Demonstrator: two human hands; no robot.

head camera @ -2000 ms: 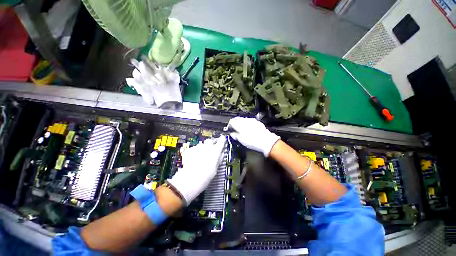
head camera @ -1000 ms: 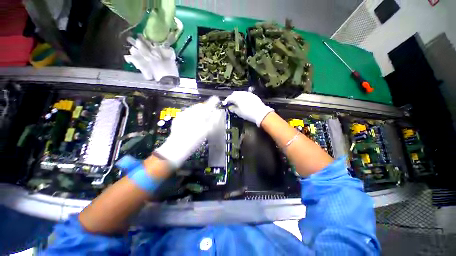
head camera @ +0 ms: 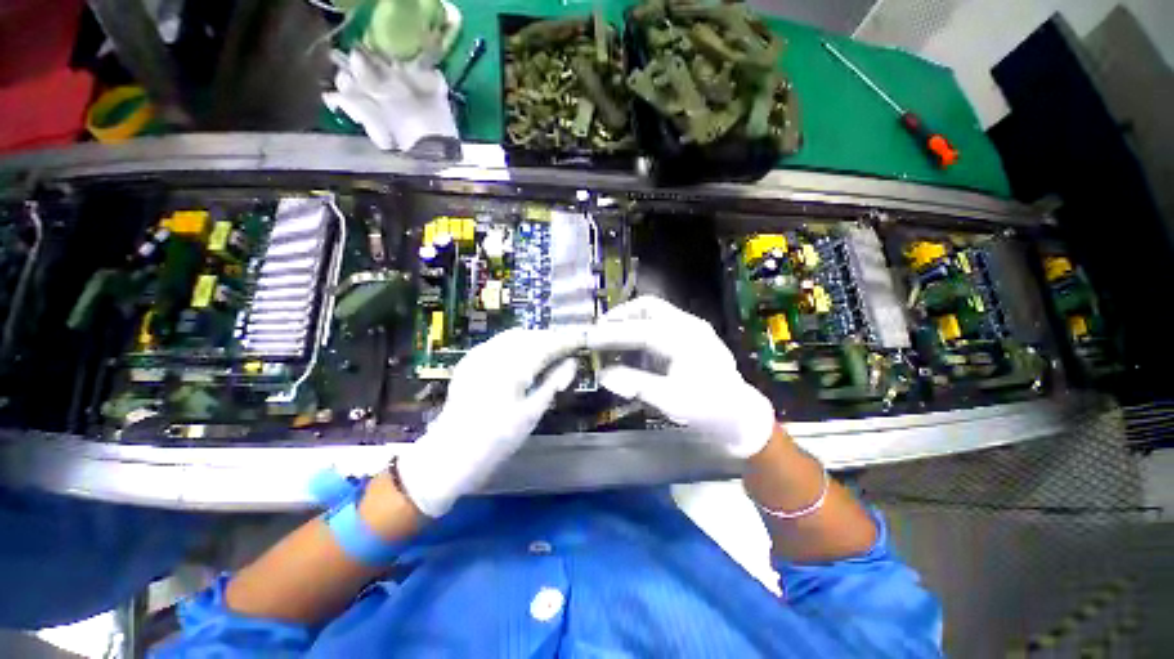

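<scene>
A circuit board with yellow blocks, a blue-white row of parts and a ribbed silver heat sink lies in a black carrier before me. A thin silver frame runs along the heat sink's right side. My left hand, white-gloved, is over the board's near end with its fingers curled at the frame. My right hand, also gloved, meets it there from the right, thumb and fingers bent close to the frame. The fingers hide the frame's near part, so I cannot tell whether either hand grips it.
More boards lie on the line to the left and right, between metal rails. Behind are two bins of olive-green pieces, spare white gloves, a fan base and a screwdriver on green mat.
Both hands have moved from the far end of the board's silver frame to its near end. The heat sink and blue-white row are now uncovered. The camera view has tilted further down.
</scene>
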